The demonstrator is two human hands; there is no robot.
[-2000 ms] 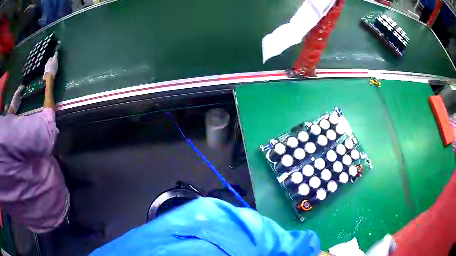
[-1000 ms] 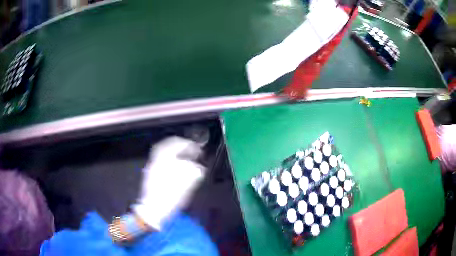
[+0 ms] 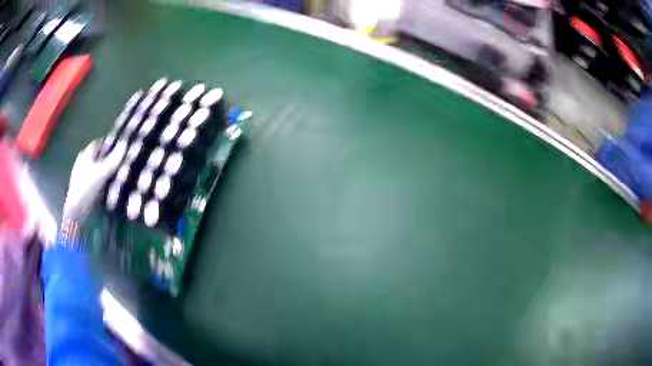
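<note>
A capacitor board (image 3: 175, 154), with rows of black cylinders and pale round tops, is on the dark green conveyor (image 3: 372, 193) at the left. Its green circuit board shows along the right and near sides, with small blue and white parts. My left hand (image 3: 91, 171), in a white glove below a blue sleeve, grips the board's left side by the capacitors. Blur hides the exact finger hold, and I cannot tell whether the board is fully resting on the conveyor. My right hand is not in view.
A red-orange foam pad (image 3: 53, 104) lies beyond the board at the left, with another board (image 3: 61, 43) behind it. The conveyor's pale edge (image 3: 500, 107) curves across the right. A person's blue sleeve (image 3: 633, 154) shows at the right edge. Purple clothing (image 3: 18, 300) shows at lower left.
The view has swung to the conveyor; the bright green mat and its board are out of sight. My left hand, empty over the dark gap before, is now on a capacitor board.
</note>
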